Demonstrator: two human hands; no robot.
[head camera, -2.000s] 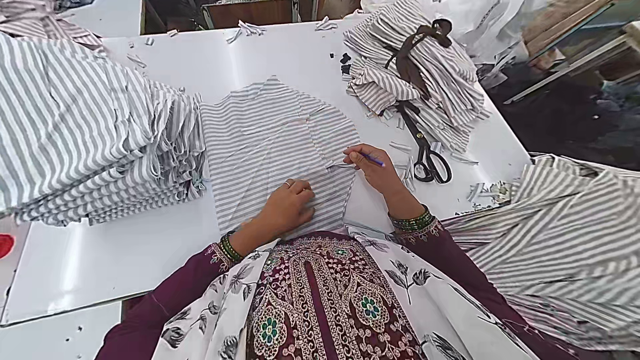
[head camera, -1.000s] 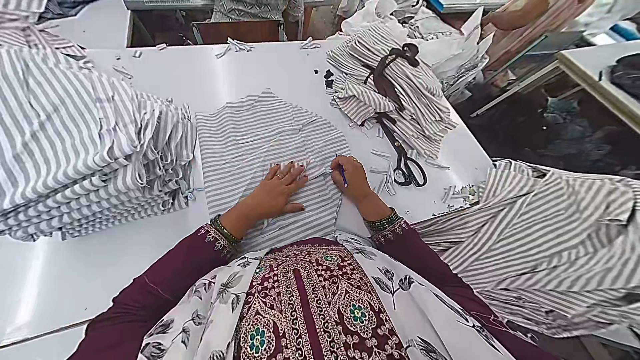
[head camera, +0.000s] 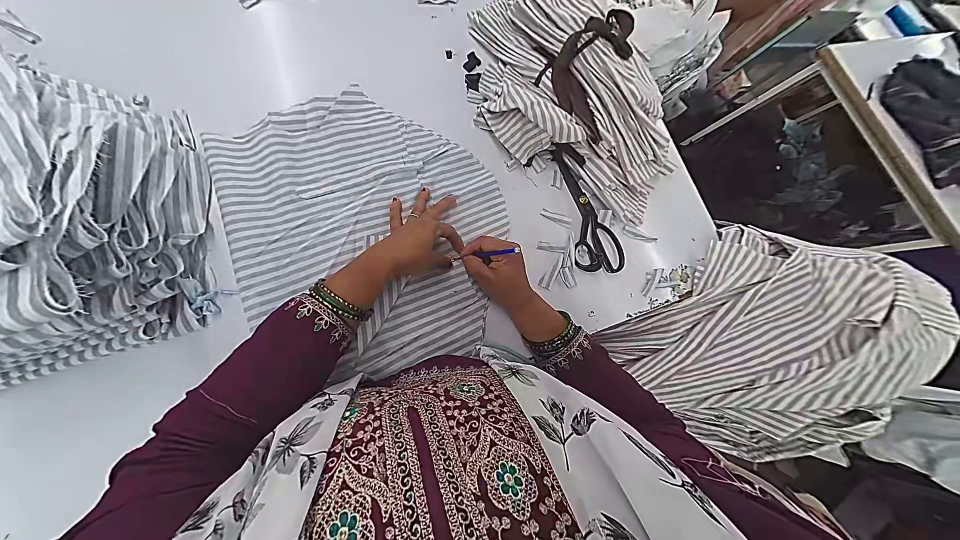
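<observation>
A grey-and-white striped fabric piece (head camera: 292, 202) lies spread on the white table in front of me. My left hand (head camera: 420, 240) rests on it with fingers spread, thumb and forefinger close to my right hand's fingertips. My right hand (head camera: 499, 274) is closed on a blue pen (head camera: 496, 253), its tip end toward the left hand over the fabric. What lies between the fingertips is too small to tell. Black-handled scissors (head camera: 589, 217) lie to the right, their blades partly under a bundle of striped fabric (head camera: 615, 142) tied with a dark strip.
A tall stack of folded striped fabric (head camera: 97, 217) stands at the left of the table (head camera: 135, 412). Fabric scraps (head camera: 556, 259) lie near the scissors. More striped cloth (head camera: 795, 337) is heaped at the right, beside the table edge. Small black pieces (head camera: 471, 71) lie by the tied bundle.
The left hand has moved from lying flat on the fabric to beside the right hand's fingertips. The pen now points toward the left hand. The view has shifted closer.
</observation>
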